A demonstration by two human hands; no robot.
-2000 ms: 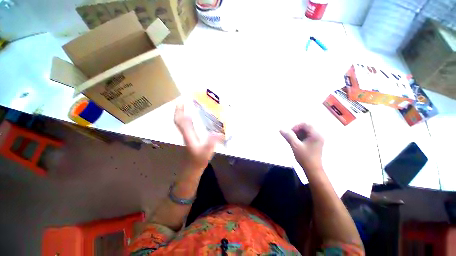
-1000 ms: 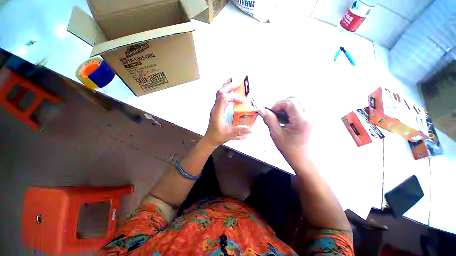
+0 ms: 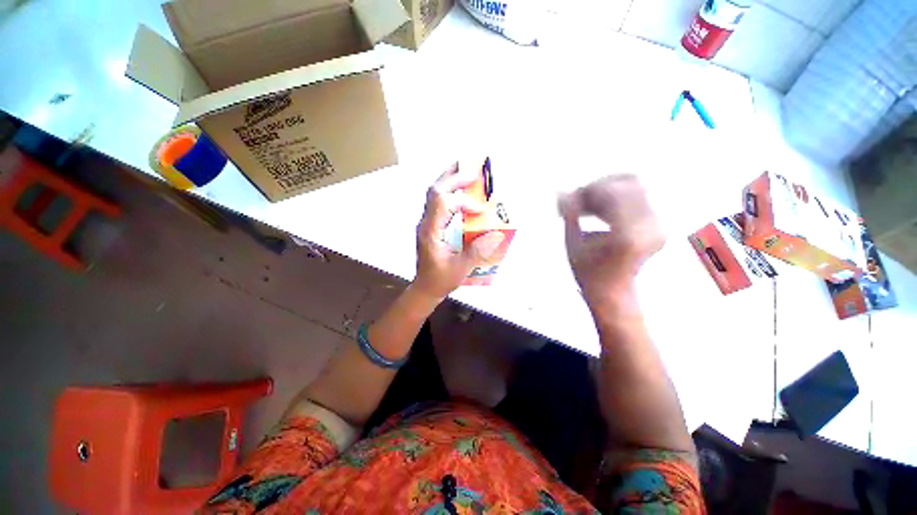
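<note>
My left hand [image 3: 447, 236] holds a small orange and white retail box [image 3: 490, 244] near the table's front edge. The box's hang tab with a black-edged slot points up between my fingers. My right hand [image 3: 611, 226] is raised to the right of the box, apart from it and blurred. Its thumb and a finger curve toward each other in a ring. I cannot tell whether anything tiny is between the fingertips.
An open brown carton [image 3: 312, 136] stands left, beside tape rolls [image 3: 188, 158]. Orange colour boxes [image 3: 794, 231] lie right, with a black phone [image 3: 819, 392] nearer me. A blue tool [image 3: 693, 110] and a red-labelled container [image 3: 709, 32] are at the back. An orange stool [image 3: 121, 443] stands lower left.
My left hand first went from open to holding the retail box. Since the middle frame my right hand has moved away from the box, up and right; the dark thing at its fingers no longer shows.
</note>
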